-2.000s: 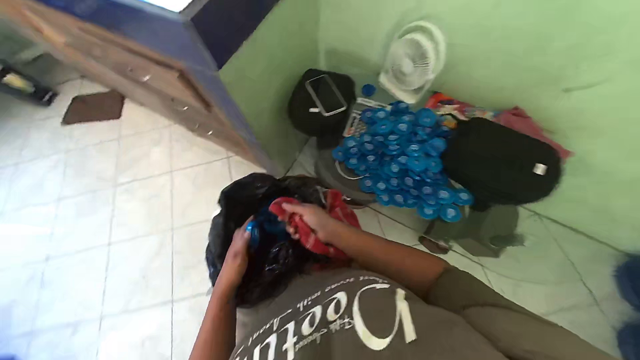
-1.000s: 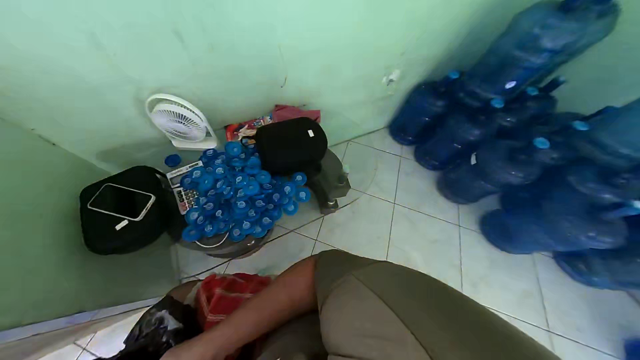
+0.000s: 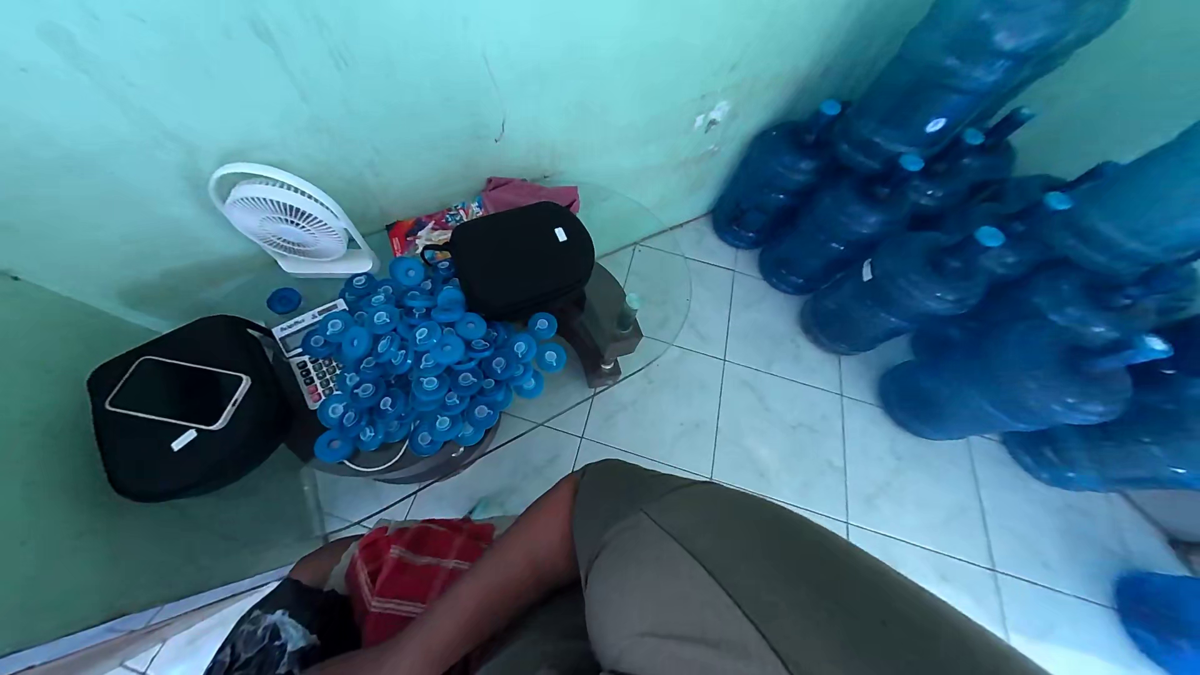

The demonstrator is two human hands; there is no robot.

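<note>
Neither of my hands shows; one bare forearm runs down to the lower left and leaves the frame at the bottom edge. Beside it are a red checked cloth (image 3: pixel 417 572) and part of a black plastic bag (image 3: pixel 291 628). Farther off, a heap of blue plastic bottle caps (image 3: pixel 422 366) lies on a glass-topped table (image 3: pixel 656 323). A calculator (image 3: pixel 314 370) is partly under the caps. A black case (image 3: pixel 525 258) touches the heap's right side. Another black case (image 3: pixel 197 459) at the left bears a smartphone (image 3: pixel 178 392).
A white portable fan (image 3: pixel 289 223) stands by the green wall, near a pink cloth (image 3: pixel 530 194). Several large blue water jugs (image 3: pixel 891 291) stand and lie stacked at the right on the tiled floor (image 3: pixel 778 422). A blue object (image 3: pixel 1162 614) is at the lower right.
The view has swung right, bringing the water jugs in. Both hands were at the black bag two seconds ago, one on the red cloth; now they are out of view.
</note>
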